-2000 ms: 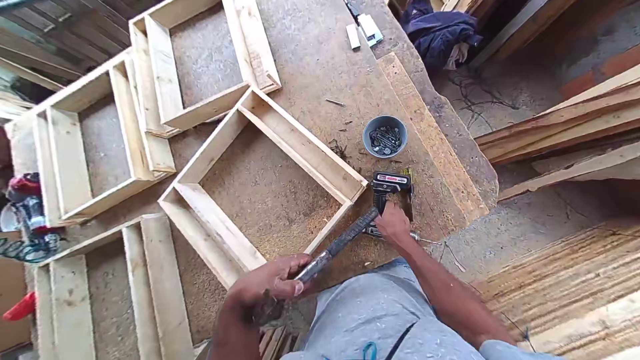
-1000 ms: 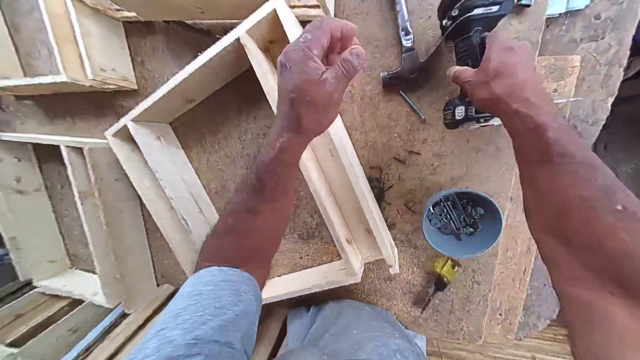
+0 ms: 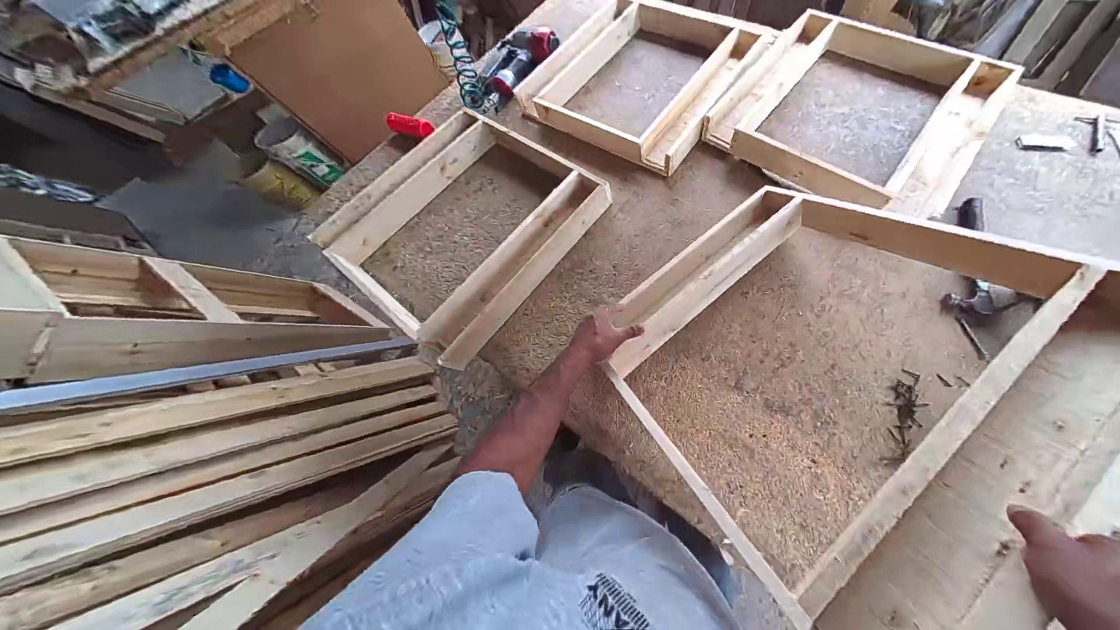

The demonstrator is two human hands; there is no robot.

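My left hand (image 3: 604,337) grips the near left corner of a pale wooden frame (image 3: 949,241) with a narrow divided strip along its left side. My right hand (image 3: 1063,564) is at the lower right, beside the frame's wide right board (image 3: 980,472); its fingers are partly cut off, and its contact with the board is unclear. Through the frame's opening I see a claw hammer (image 3: 984,300), a single long nail or screw (image 3: 971,339) and a small heap of dark fasteners (image 3: 906,407) on the worktable (image 3: 744,420).
Similar frames (image 3: 472,236) lie along the table's left and far sides. A red and black power tool (image 3: 516,66) with a coiled hose (image 3: 468,74) and a red object (image 3: 409,124) sit at the far edge. Stacked timber strips (image 3: 219,464) fill the lower left.
My right hand has let go of the drill it held one second ago. My left hand has come down onto the frame's corner. The hammer, before beside the frame, now shows through its opening. The view has swung left.
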